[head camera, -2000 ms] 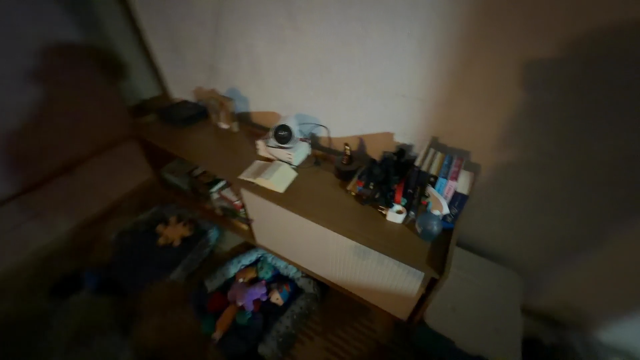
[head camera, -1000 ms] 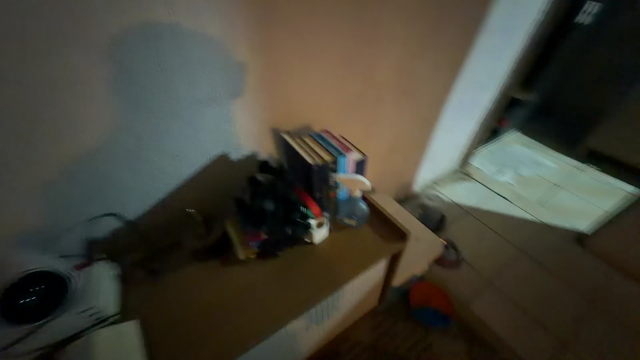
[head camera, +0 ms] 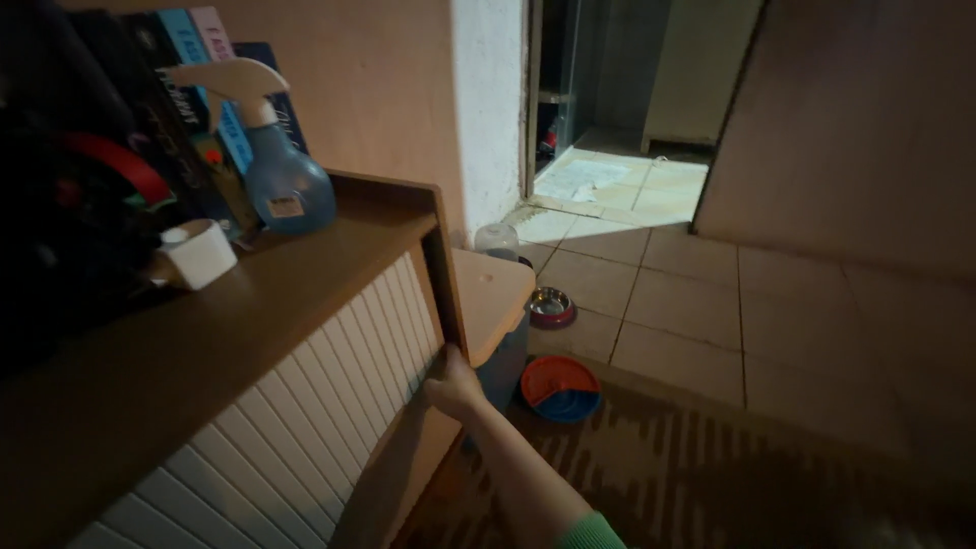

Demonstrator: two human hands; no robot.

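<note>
My right hand [head camera: 455,385] reaches in from the bottom right, its green sleeve cuff at the lower edge of the view. It touches the front right edge of a wooden cabinet [head camera: 450,290], where the white ribbed door [head camera: 305,404] meets the side panel. The fingertips are partly hidden there, so their grip is unclear. On the cabinet top stand a blue spray bottle [head camera: 290,183] with a pale trigger head, a small white container [head camera: 198,255] and a row of books [head camera: 179,99]. Dark items crowd the left side. My left hand is out of view.
Right of the cabinet stands a bin with a pale lid [head camera: 492,297]. Beyond it are a clear container [head camera: 497,240], a metal pet bowl with a red rim [head camera: 550,305] and a red and blue dish [head camera: 561,389]. A patterned rug [head camera: 648,465] borders the tiled floor [head camera: 679,305].
The view has swung right and come closer to the cabinet's right end. My right hand, absent from both earlier frames, now touches the door's edge.
</note>
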